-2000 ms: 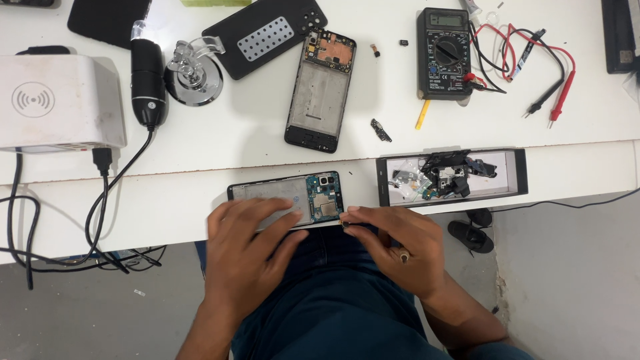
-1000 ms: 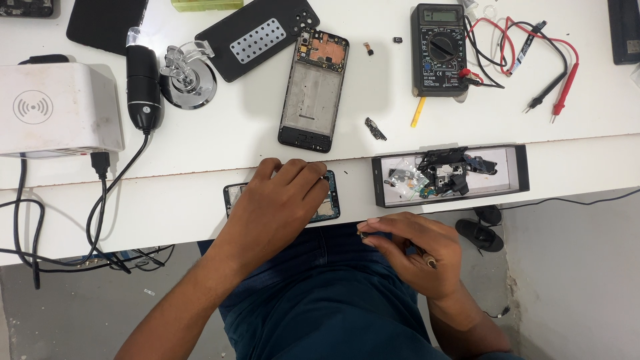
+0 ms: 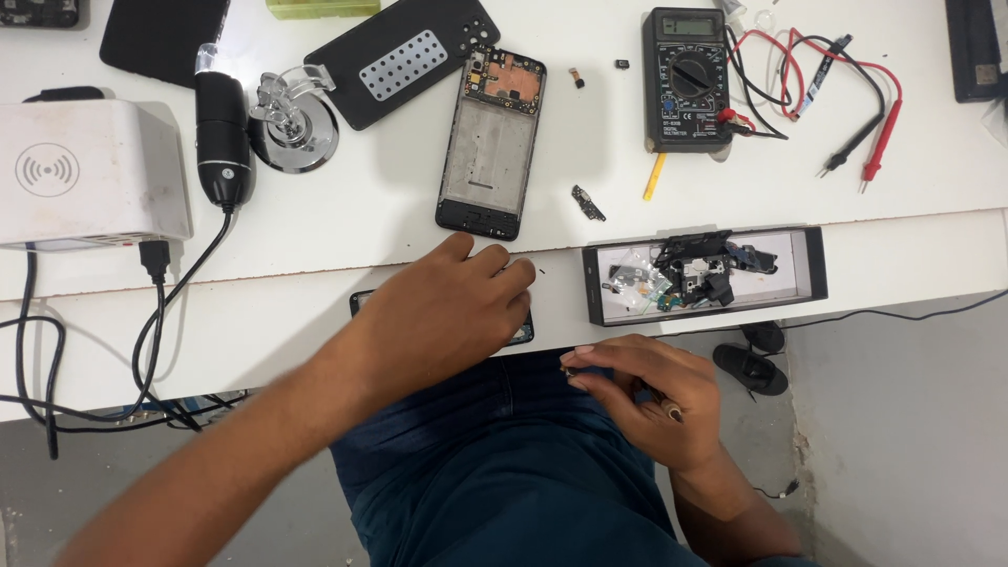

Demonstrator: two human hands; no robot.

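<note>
My left hand (image 3: 449,303) is over an opened phone (image 3: 521,332) at the table's front edge and hides most of it; its fingertips are out of sight, so its grip cannot be told. Between the thumb and forefinger of my right hand (image 3: 657,394) is a small dark part (image 3: 568,370), held just off the front edge. That hand also has a slim tool-like item (image 3: 655,394) in its curled fingers. Farther back lies a second opened phone frame (image 3: 490,150) with a copper-coloured area at its top, touching a black phone back cover (image 3: 402,59).
An open box (image 3: 811,268) of phone parts stands right of the phone. Behind it are a small circuit board (image 3: 588,203), a yellow strip (image 3: 654,177) and a digital multimeter (image 3: 687,83) with leads. At left are a USB microscope (image 3: 223,138), its stand (image 3: 295,134) and a white charger unit (image 3: 87,173).
My left hand has moved from the near phone's left part to over its right part and now covers more of it. My right hand has drawn away from the phone's right end.
</note>
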